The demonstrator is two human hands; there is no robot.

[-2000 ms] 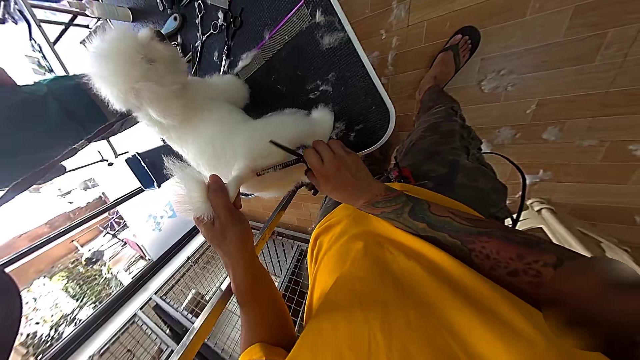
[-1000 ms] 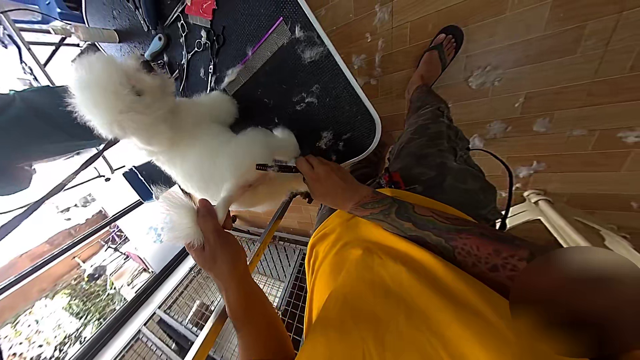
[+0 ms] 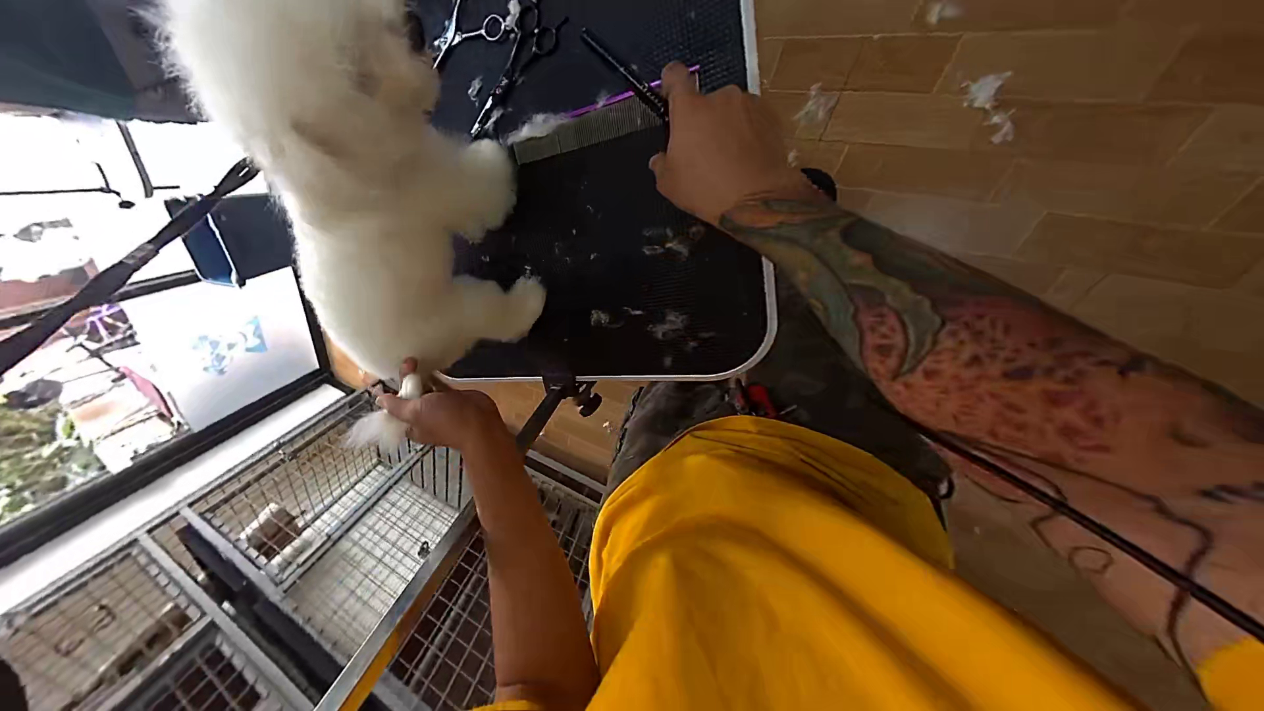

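A fluffy white dog (image 3: 365,217) stands on the black ribbed grooming table (image 3: 612,247), at its left side. My left hand (image 3: 444,415) grips the dog's tail (image 3: 378,431) at the table's near edge, with the tuft hanging below my fingers. My right hand (image 3: 721,148) is over the table's right side, its fingers closed on the end of a narrow black comb-like tool (image 3: 624,74). Under and beside those fingers lies a metal comb with a purple spine (image 3: 591,128), with white fur on its left end. Scissors (image 3: 509,84) lie left of it.
Loose fur (image 3: 670,324) is scattered on the table and the tiled floor (image 3: 987,178). Wire cages (image 3: 365,533) stand below left, beside a window. A clamp with a knob (image 3: 587,400) is on the table's near edge. A black cord (image 3: 1086,523) crosses my right forearm.
My right hand has moved from the dog's hindquarters out over the table to the purple-spined comb, with the black tool. My left hand still holds the tail. The view has shifted nearer the table.
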